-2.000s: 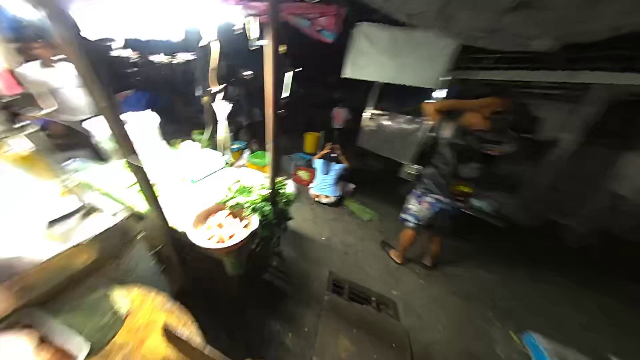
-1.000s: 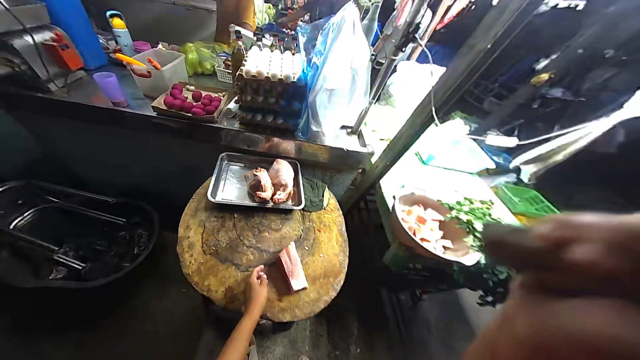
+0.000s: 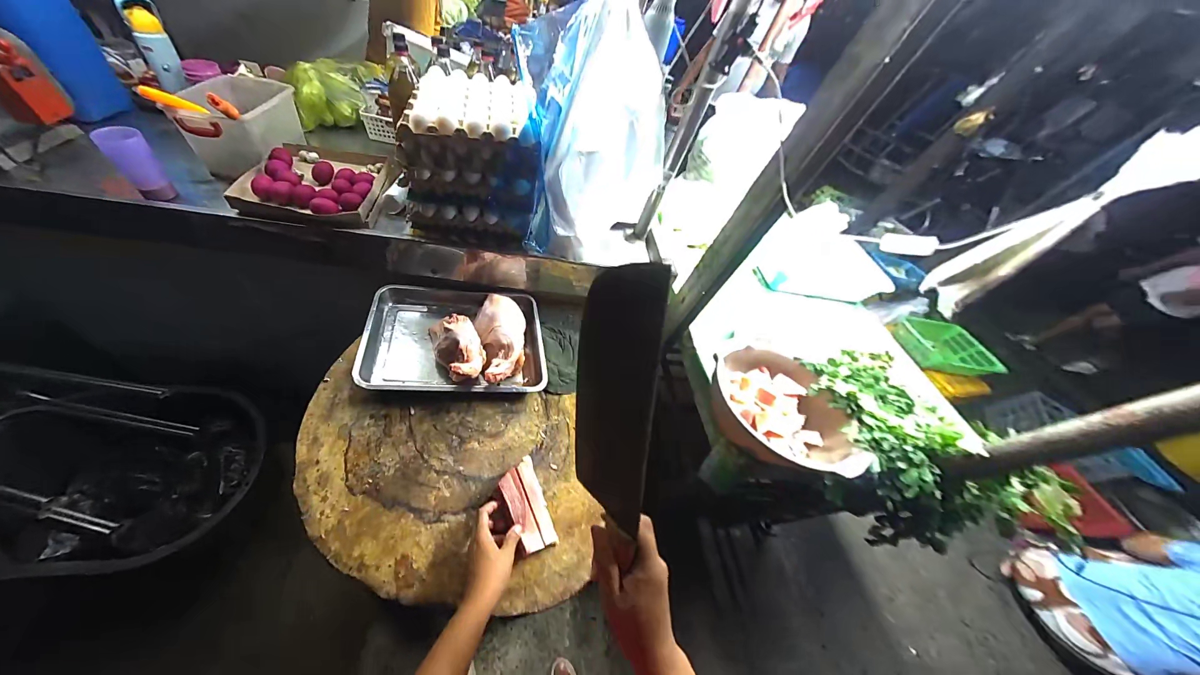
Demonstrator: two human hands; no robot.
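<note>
My right hand (image 3: 633,572) grips the handle of a broad cleaver (image 3: 621,394), its dark blade raised upright beside the round wooden chopping block (image 3: 403,487). On the block's right part lies a strip of raw meat with a pale fatty side (image 3: 529,506). My left hand (image 3: 492,553) is at the strip's left side, fingers and thumb touching it; whether they grip it is not clear. Two pieces of raw meat, one a pale rounded joint (image 3: 502,336), rest in a metal tray (image 3: 403,361) over the block's far edge.
A counter (image 3: 206,202) behind holds magenta eggs (image 3: 323,173), stacked trays of white eggs (image 3: 469,103) and a plastic bin. At right, a bowl of cut pieces (image 3: 773,412) and leafy greens (image 3: 891,403) stand beside a slanted post (image 3: 787,159). A black tub (image 3: 244,441) sits at left.
The view has swung from the street to the block. Since one second ago, my right hand has moved from the far right to beside the block, and the cleaver now shows plainly.
</note>
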